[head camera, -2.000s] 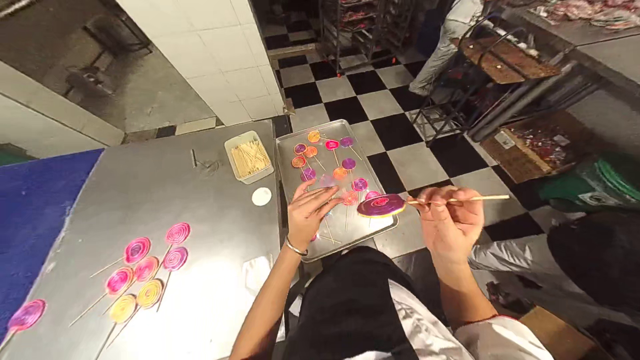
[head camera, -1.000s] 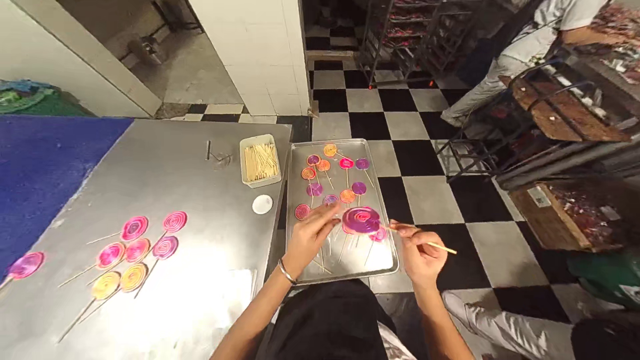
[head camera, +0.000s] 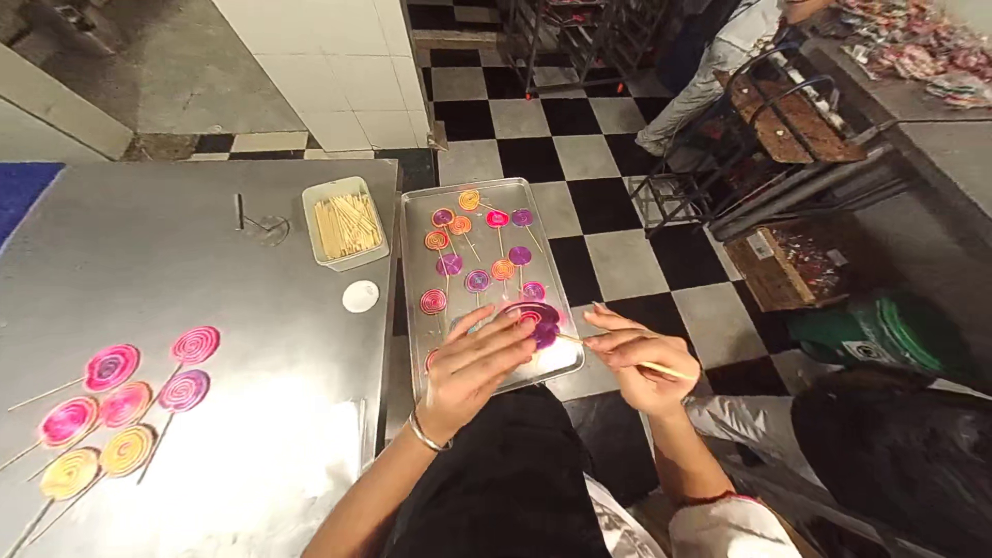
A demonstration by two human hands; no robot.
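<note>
A purple and pink spiral lollipop (head camera: 547, 333) is held over the metal tray by its wooden stick, pinched in the fingers of my right hand (head camera: 647, 360). My left hand (head camera: 477, 368), with a metal bangle at the wrist, lies with extended fingers over the candy's left part; its palm side is hidden, and whether it grips is unclear. Beneath and beyond my hands, the metal tray (head camera: 535, 203) bears several smaller spiral lollipops, among them an orange one (head camera: 470, 200) and a red one (head camera: 432, 301).
On the steel table (head camera: 271, 333) at left lie several larger lollipops (head camera: 195, 345), a plastic container (head camera: 316, 248) of wooden sticks and a white disc (head camera: 360, 296). A co-worker's legs (head camera: 697, 93), a wheeled rack, a cardboard box (head camera: 763, 271) and a green bin (head camera: 891, 333) are beyond, at right.
Two seconds ago my left hand was apart from the held lollipop; now its fingers cover part of the candy. The candy has moved over the tray. The view has shifted.
</note>
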